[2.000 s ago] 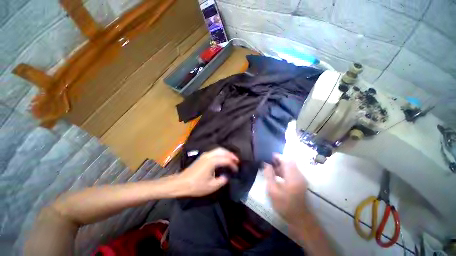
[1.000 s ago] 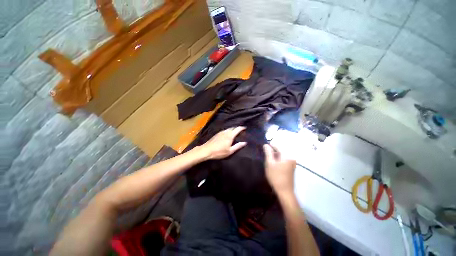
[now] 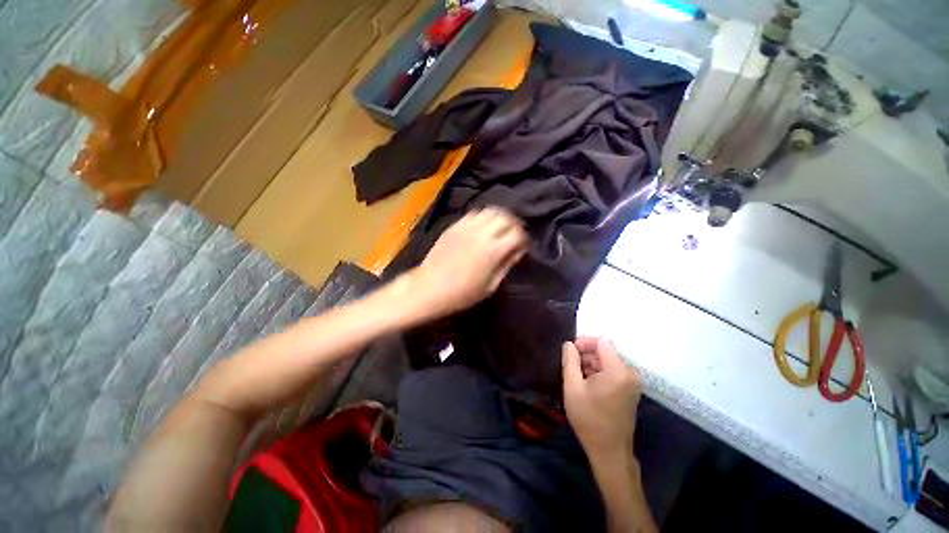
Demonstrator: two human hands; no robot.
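A dark brown-black garment [image 3: 541,187] lies in loose folds over the cardboard and the white machine table, its right edge close to the lit needle area [image 3: 666,196] of the off-white sewing machine [image 3: 749,104]. A sleeve points left, and a small white label shows near the garment's lower left. My left hand [image 3: 473,260] is on the garment with its fingers curled, pinching a fold of it. My right hand [image 3: 601,385] is at the table's front edge beside the garment, fingers curled; whether cloth is between them cannot be told.
Scissors [image 3: 820,349] with yellow and red handles lie on the table at right. Blue snips [image 3: 908,453] and a thin white stick [image 3: 882,450] lie at the lower right. A grey tray [image 3: 425,65] with red items sits on the cardboard. A red object [image 3: 323,468] is below.
The dark cloth has shifted away from the needle area, leaving more white table visible. My right hand has come down towards the front edge. My left hand's fingers have curled. The view has tilted.
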